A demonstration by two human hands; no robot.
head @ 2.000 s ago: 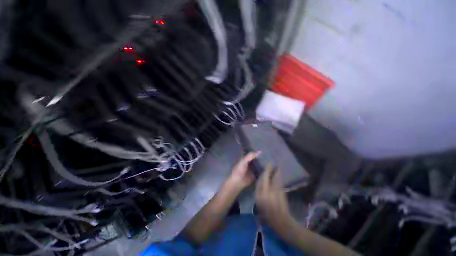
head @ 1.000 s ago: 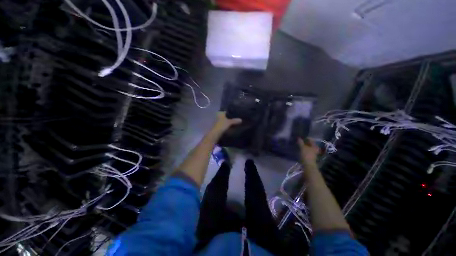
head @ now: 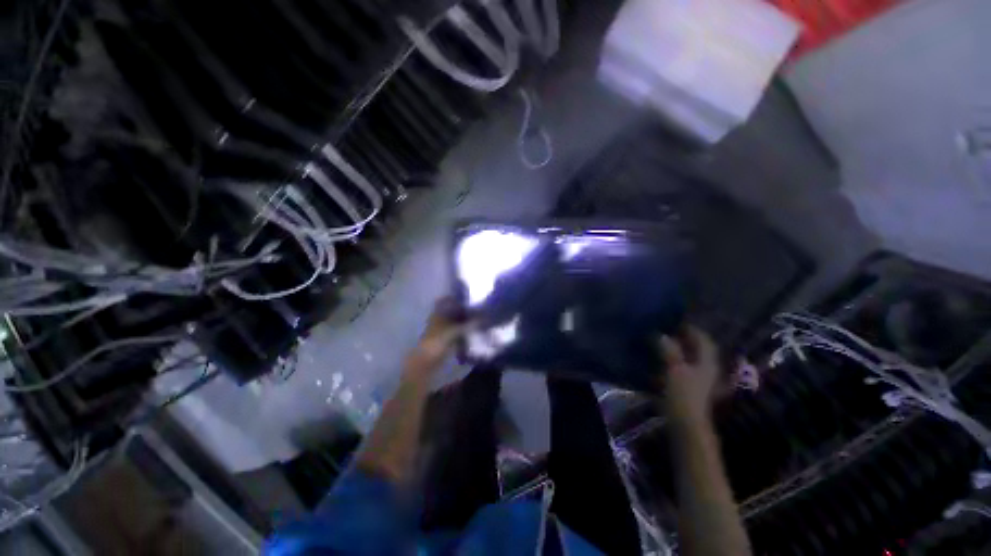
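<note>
A wide black glossy panel (head: 619, 299), which looks like a display unit or a two-part tray, is held face up in front of me. Its face reflects bright light at the left. My left hand (head: 438, 331) grips its left edge. My right hand (head: 690, 364) grips its lower right corner. The fingers under it are hidden, and the picture is blurred. A dark flat tray or stack (head: 750, 266) lies on the floor beyond and to the right of the panel, partly covered by it.
Racks of upright black slabs (head: 207, 109) stand at left, with white cables (head: 315, 217) hanging out. A white block (head: 701, 60) and a red crate (head: 842, 16) are at the top right by a pale wall (head: 913, 141). More white cables (head: 880, 369) hang at right.
A second ago both hands held or touched a dark two-part unit lower over the floor. Now the glossy panel is nearer and apart from a dark piece behind it. The view has turned.
</note>
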